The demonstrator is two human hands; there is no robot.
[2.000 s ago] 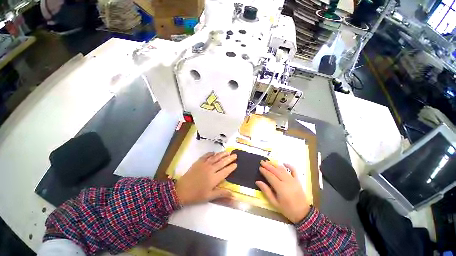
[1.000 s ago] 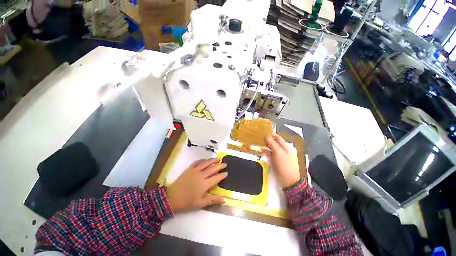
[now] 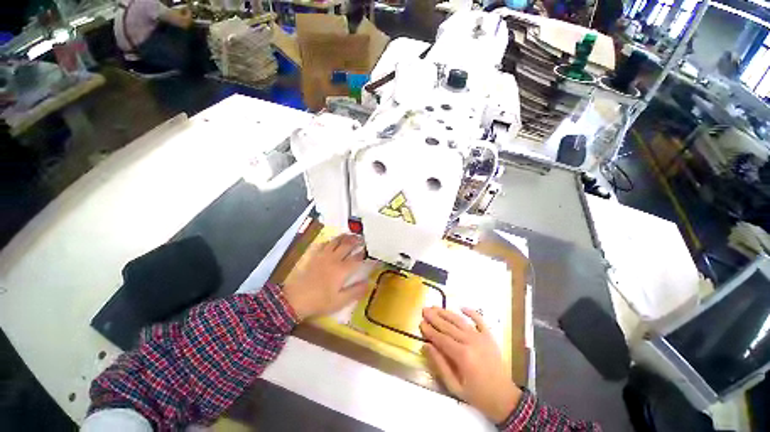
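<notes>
The yellow-edged sewing template (image 3: pixel 498 342) lies under the machine head (image 3: pixel 405 190). Its amber flap (image 3: pixel 409 304) lies flat over the window, and a thin black rounded outline of the small black panel (image 3: pixel 369 310) shows around it. My left hand (image 3: pixel 328 278) lies flat on the template's left part, fingertips beside the head and the flap, holding nothing. My right hand (image 3: pixel 467 356) rests with its fingertips at the flap's lower right edge, palm down, holding nothing. The needle area is mostly hidden by the head.
A larger black piece (image 3: pixel 171 277) lies on the grey plate at left; a single rounded black piece (image 3: pixel 595 336) lies at right. The control screen (image 3: pixel 718 333) and a dark heap (image 3: pixel 663 409) are at lower right. White sheet (image 3: pixel 363 380) lies in front. A person (image 3: pixel 150 32) is in the far back left.
The amber flap has come down from the back over the black panel. My right hand has let go of its raised position and moved toward the front. My left hand has moved back along the template.
</notes>
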